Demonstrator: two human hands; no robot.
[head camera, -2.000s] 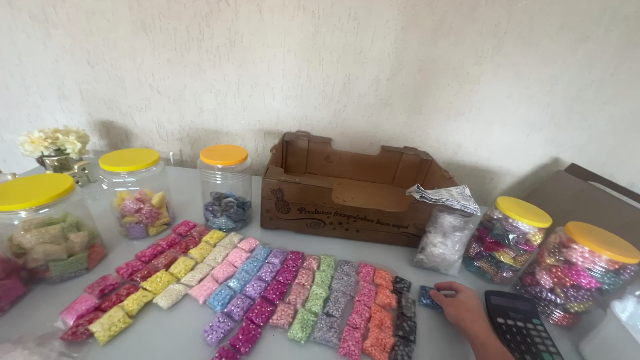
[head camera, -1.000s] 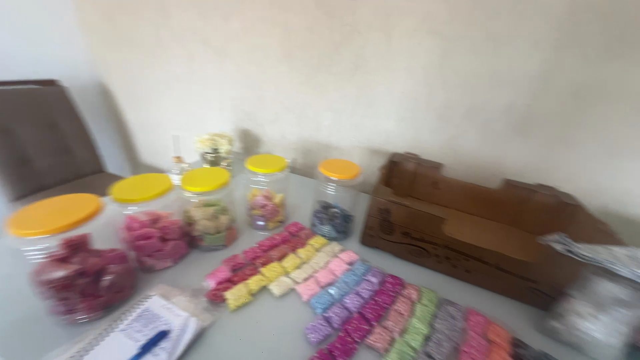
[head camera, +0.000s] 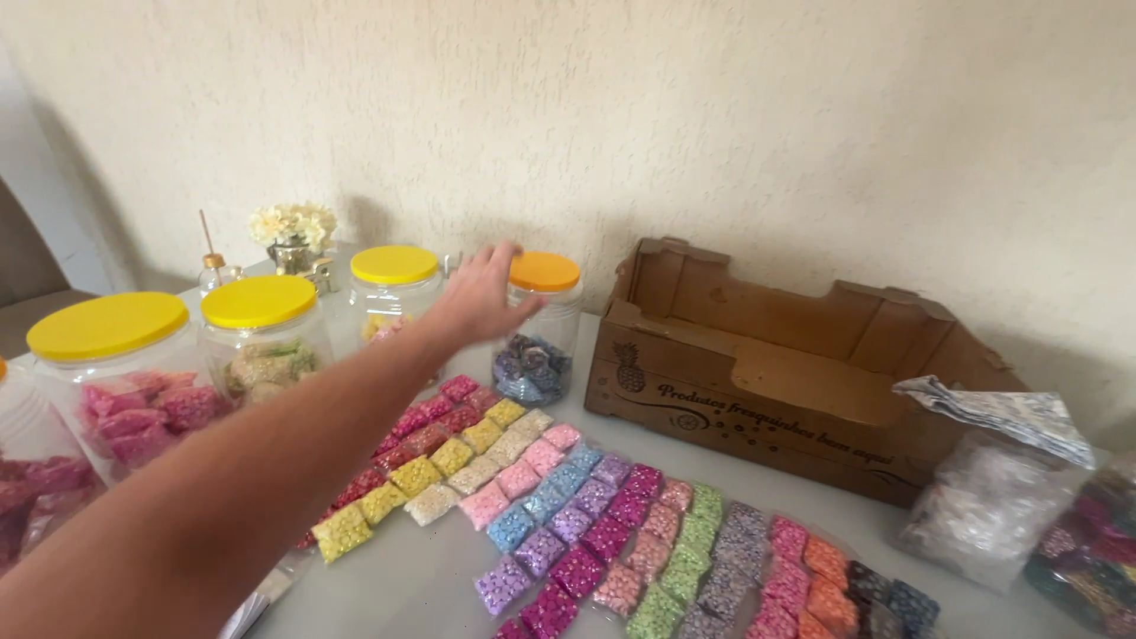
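Observation:
My left hand (head camera: 479, 297) reaches in from the lower left, fingers spread, at the left side of a clear plastic jar with an orange lid (head camera: 544, 272). Whether the fingertips touch the lid cannot be told. Dark blue and grey packets (head camera: 532, 366) lie in that jar. In front of it, small clear bags of beads are laid in rows by colour, among them yellow (head camera: 414, 477), light blue (head camera: 544, 504), magenta (head camera: 577, 571), green (head camera: 683, 572) and orange (head camera: 826, 561). My right hand is out of view.
Yellow-lidded jars (head camera: 106, 326) of packets stand at left, partly behind my forearm. A printed cardboard crate (head camera: 754, 417) stands right of the orange-lidded jar, with a clear plastic bag (head camera: 985, 506) at its right corner. Cream flowers (head camera: 293, 225) stand at the back left.
My left hand has come into view beside the orange-lidded jar. My right hand, at a small blue packet near the calculator two seconds ago, is out of view. The view has swung left.

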